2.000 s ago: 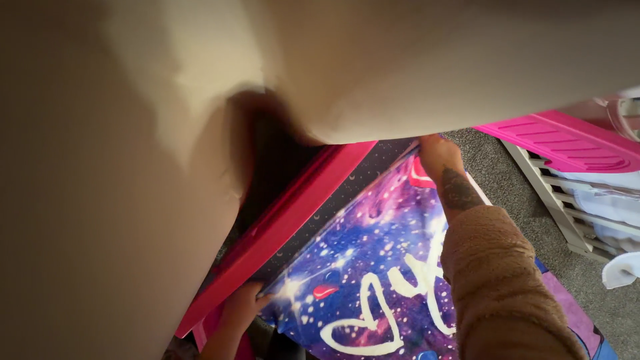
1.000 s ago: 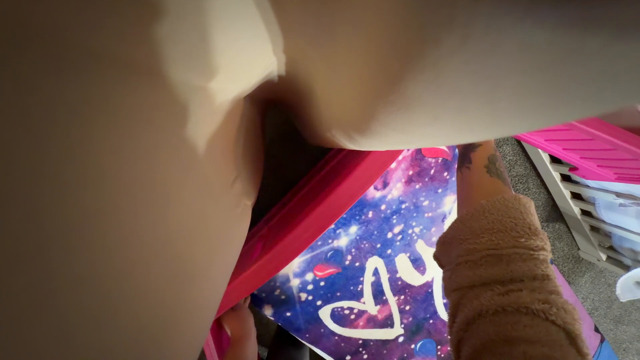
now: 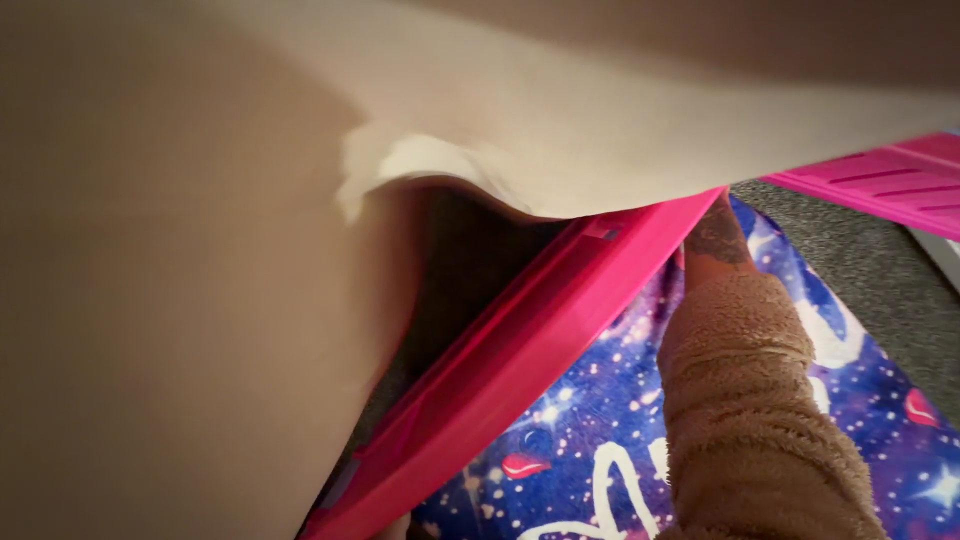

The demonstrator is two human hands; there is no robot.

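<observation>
A pink plastic rim [image 3: 525, 375] runs diagonally up to the right through the middle of the head view. Only a small part of my left hand [image 3: 394, 527] shows at the bottom edge, against the rim's lower end; its fingers are mostly hidden. My right forearm, in a brown fleece sleeve, reaches up over a blue and purple galaxy-print fabric [image 3: 600, 405] with white lettering. The wrist of my right hand [image 3: 718, 236] shows beside the rim's upper end, and the fingers are out of sight there. Blurred beige material [image 3: 187, 300] hangs very near the camera.
A ribbed pink plastic piece [image 3: 885, 180] lies at the upper right, with part of a pale frame [image 3: 934, 251] below it. Grey carpet [image 3: 847, 277] shows between these and the printed fabric. The beige material hides the left and top of the view.
The printed fabric has shifted beside the pink rim, and more of it now shows to the right of my right forearm. Less of my left hand is visible. The view has moved.
</observation>
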